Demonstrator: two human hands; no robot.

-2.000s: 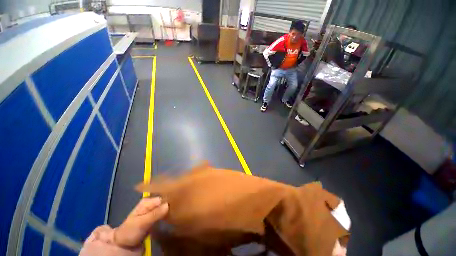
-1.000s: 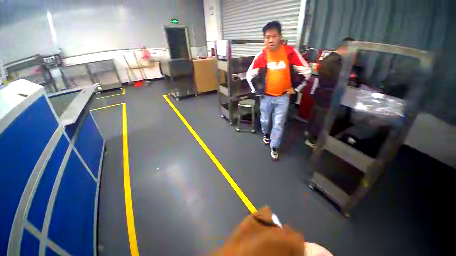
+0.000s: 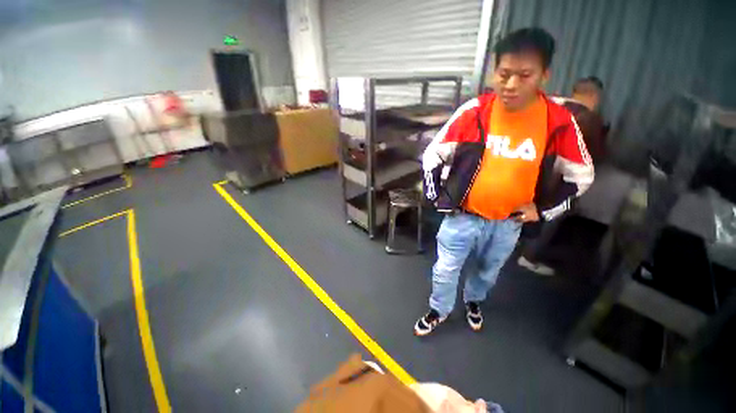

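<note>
A brown leather piece [image 3: 363, 391], looking like a part of an unfinished bag, shows at the bottom edge of the head view, with a small white patch on its upper right. Most of it is cut off by the edge. A small blurred part of my right hand [image 3: 445, 398] shows against its right side; the fingers are not clear. My left hand is not in the picture.
A person in a red, white and black jacket stands right of the yellow-lined aisle [image 3: 307, 278]. Another person is behind. A metal rack [image 3: 371, 161], stool [image 3: 403, 218] and dark rack at right stand near. A blue-sided machine or counter [image 3: 60, 339] is at left.
The view has moved forward along the aisle, and the standing person and racks appear larger. My left hand and most of the brown piece have dropped out of the picture. The person has risen from sitting.
</note>
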